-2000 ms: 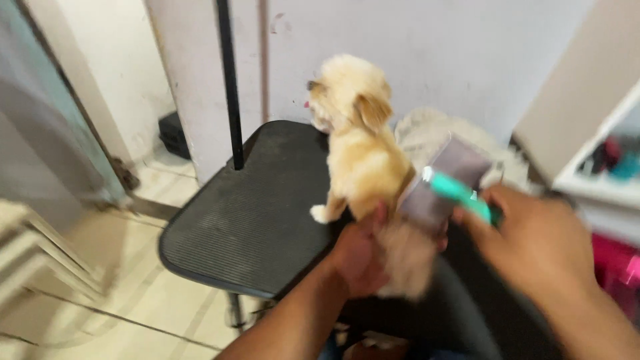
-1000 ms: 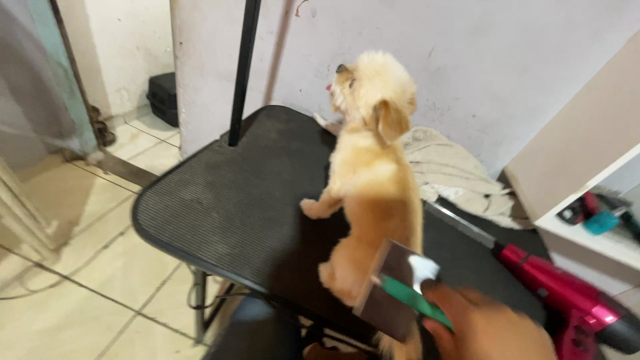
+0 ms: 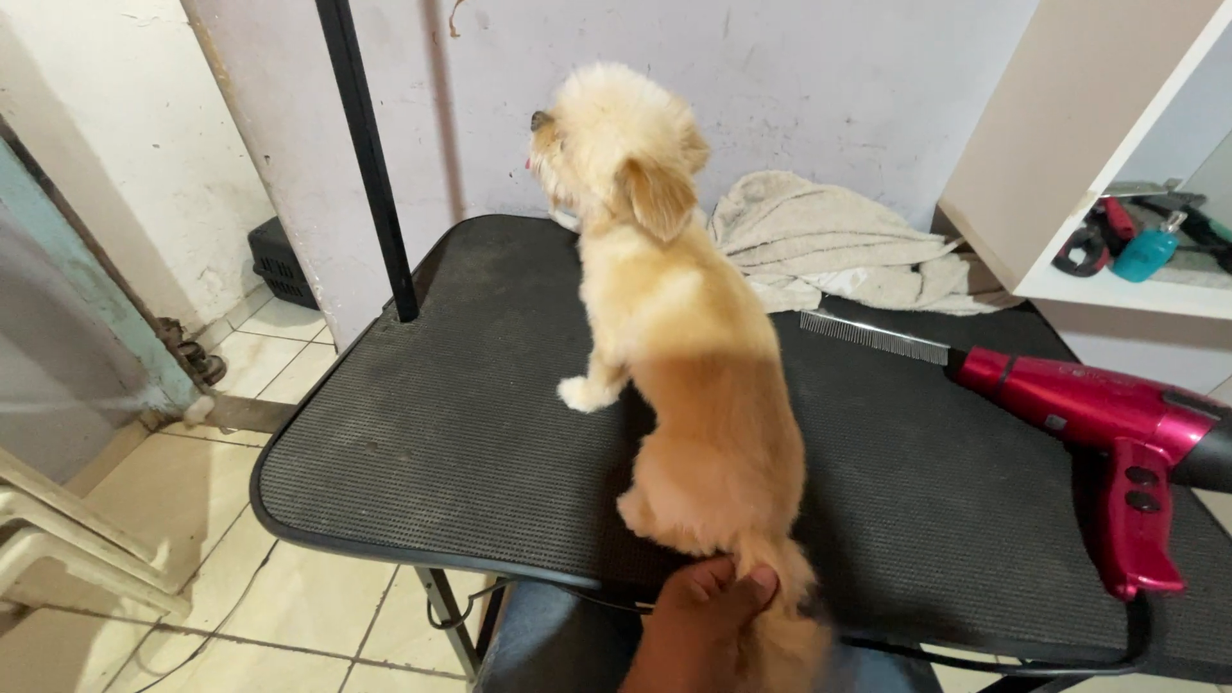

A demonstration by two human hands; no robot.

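Observation:
A small cream and tan dog (image 3: pixel 712 385) faces away on the black ribbed grooming table (image 3: pixel 433 414), its head turned left. At the bottom centre, my left hand (image 3: pixel 707 616) pinches the base of the dog's fluffy tail (image 3: pixel 784 597) between thumb and fingers. The tail's lower end is blurred at the frame's bottom edge. My right hand is out of view, and so is the green-handled slicker brush. To the right of the dog lie a metal comb (image 3: pixel 871 337) and a pink hair dryer (image 3: pixel 1107 404), the comb's end meeting the dryer's nozzle.
A crumpled beige towel (image 3: pixel 837 241) lies at the table's back. The black upright post (image 3: pixel 366 154) rises from its left edge. At right, a white shelf (image 3: pixel 1136 289) holds a teal bottle (image 3: pixel 1150 248) and tools. A plastic chair (image 3: pixel 77 539) stands on the floor at left.
My right hand and the slicker brush, over the dog's hindquarters one second ago, have left the view. My left hand is again visible at the tail. The comb and dryer show more fully as the view shifted.

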